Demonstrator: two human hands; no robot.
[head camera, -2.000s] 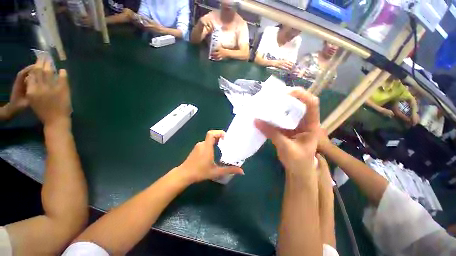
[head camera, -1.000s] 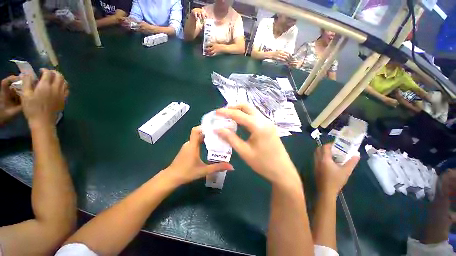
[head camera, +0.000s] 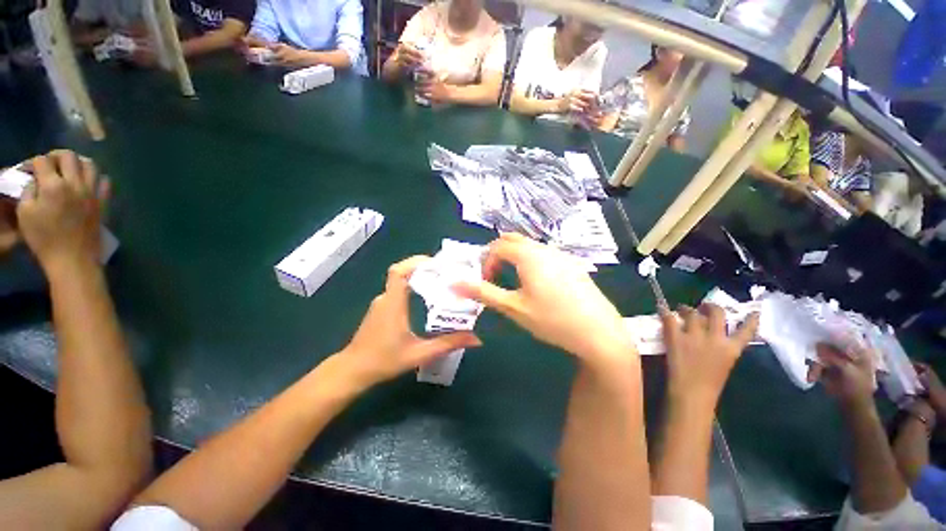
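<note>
My left hand (head camera: 399, 322) is closed round a narrow white carton (head camera: 441, 365), held upright over the table, its lower end showing below my thumb. A crumpled-looking white wrapped product (head camera: 449, 272) is at the carton's top end. My right hand (head camera: 539, 301) holds that product between thumb and fingers. My fingers partly hide the carton's opening, so how far the product is inside is unclear. Another white carton (head camera: 330, 251) lies flat on the green table left of my hands.
A leaflet pile (head camera: 529, 197) lies beyond my hands on the table (head camera: 207, 249). At right, a neighbour's hand (head camera: 705, 347) rests on a white carton by the metal seam, near white wrapped products (head camera: 819, 332). A neighbour's arm (head camera: 88, 363) is at left. Wooden posts (head camera: 716, 171) stand at right.
The loose white paper or wrap held high has come down to the carton between my hands. The neighbour's hand at right has lowered its carton to the table. The leaflet pile is now uncovered.
</note>
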